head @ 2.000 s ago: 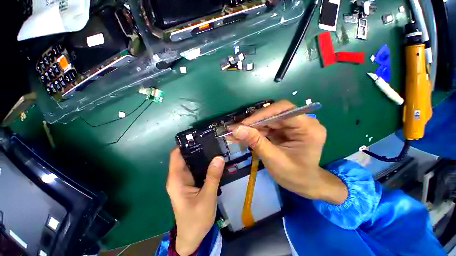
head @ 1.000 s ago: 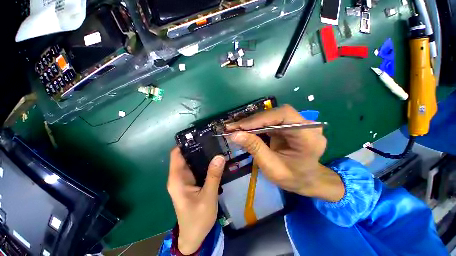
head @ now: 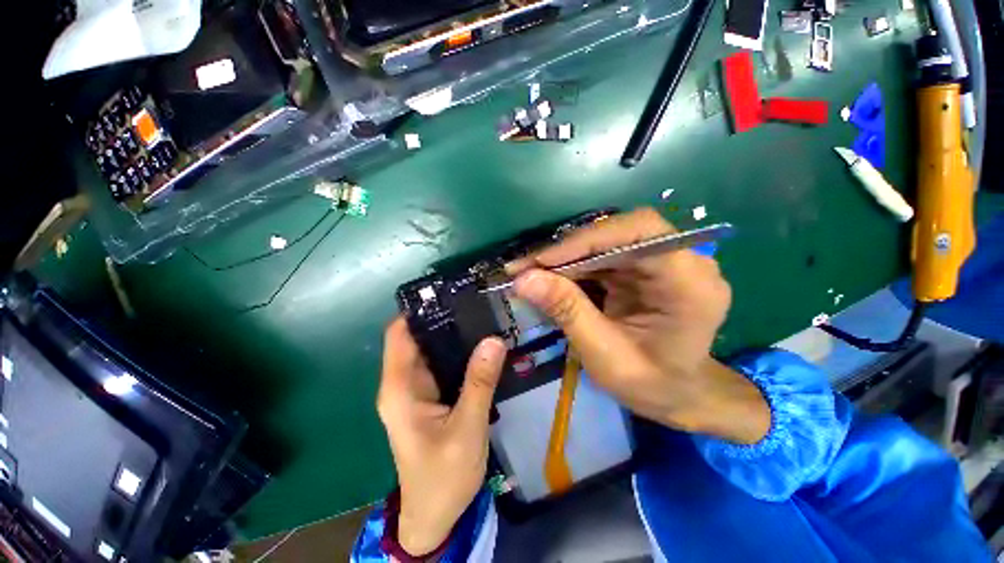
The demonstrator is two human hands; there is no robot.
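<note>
The opened tablet is held tilted over the front edge of the bench, its board end up and its silvery battery area toward my body. An orange flex cable runs over the battery. My left hand grips the tablet's left side, thumb on the black frame. My right hand holds silver tweezers between thumb and fingers, their tips at the main board. The fingers partly hide the board, and what the tips touch is too small to tell.
A clear tray with boards lies at the rear left. Glossy black tablets are at the left. A black pen-like tool, red pieces, a white-tipped tool and a yellow-orange screwdriver lie right. Small components lie behind the tablet.
The tweezers' rear end tipped flatter, then rose again, while their tips stayed near the board. The whole view has shifted slightly. My left hand keeps its hold.
</note>
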